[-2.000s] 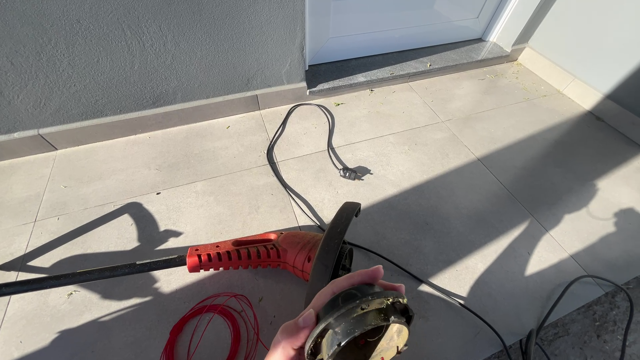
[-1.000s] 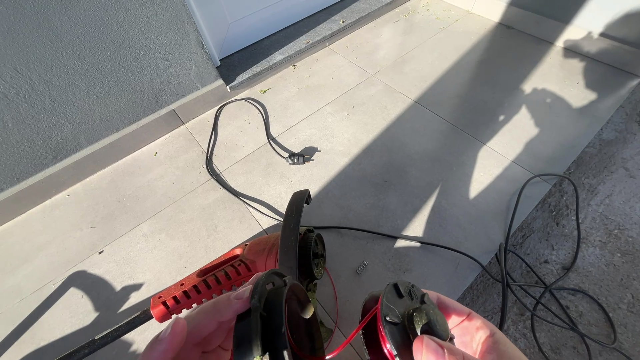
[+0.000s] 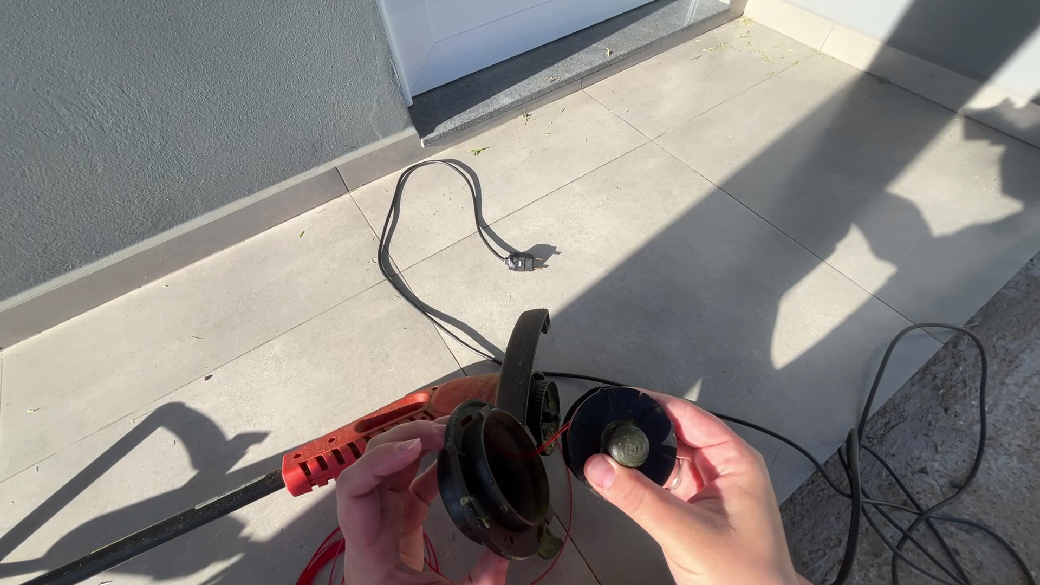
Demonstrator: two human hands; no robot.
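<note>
My left hand holds a round black plastic spool housing, its open side tilted to the right. Facing it, my right hand grips a black line spool, thumb beside the round knob at its middle. Red trimmer line runs from the spool into the housing. Just behind both lies the string trimmer, with a red motor body, a black curved guard, a black head and a black shaft. Part of the body is hidden by the left hand.
Loose red line lies on the tiles below the trimmer. A black cable with a plug curves across the floor and coils on the rough concrete at right. A stone doorstep and a grey wall bound the tiles.
The spool has turned in my right hand, so its face with the round knob now shows. The housing's open side now faces more to the right. Two seconds ago only one hand was visible.
</note>
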